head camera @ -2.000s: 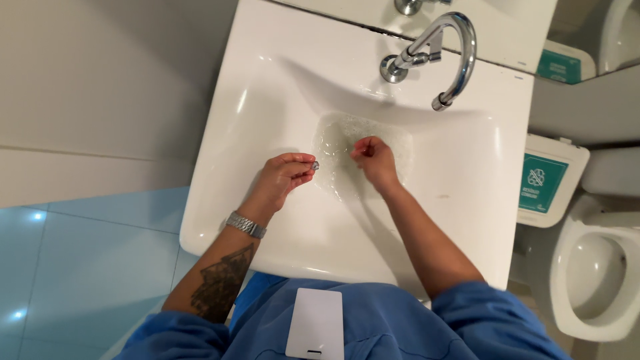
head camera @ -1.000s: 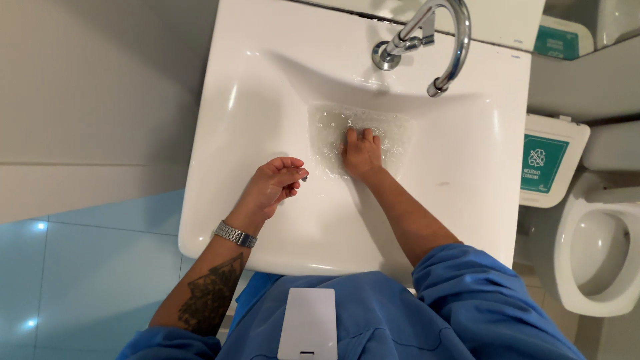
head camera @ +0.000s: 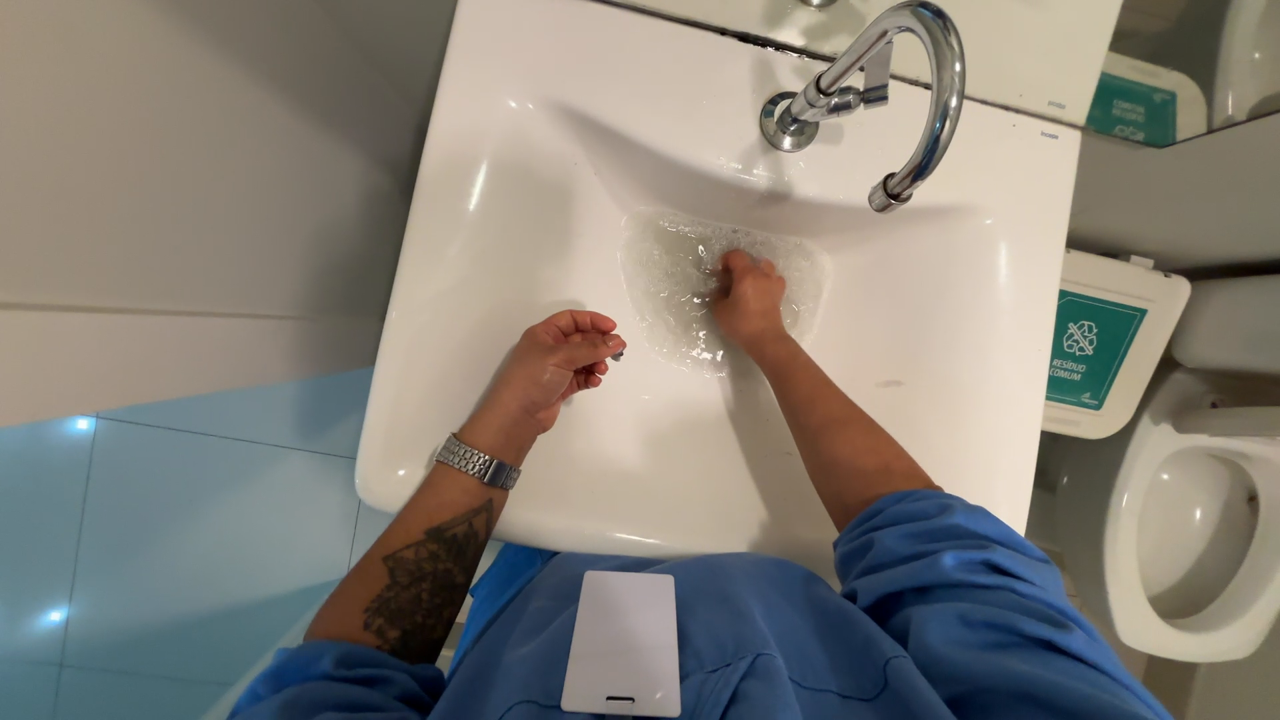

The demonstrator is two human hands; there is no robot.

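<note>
Over the left part of a white ceramic washbasin, my left hand pinches a small dark or metallic object between thumb and fingertips; what it is cannot be told. My right hand dips into bubbly water pooled in the bowl, its fingertips partly hidden by the water and the hand itself, so whether it holds anything does not show. A chrome gooseneck faucet arches above and behind my right hand, with no stream visible at its spout.
To the right of the basin stand a white lidded bin with a green label and a toilet. A mirror edges the back of the basin. A wall is on the left, and a blank white card hangs at my front.
My right hand has gone from above the water's surface down into the water, fingers lowered. My left hand still pinches the small object near the pool's left side.
</note>
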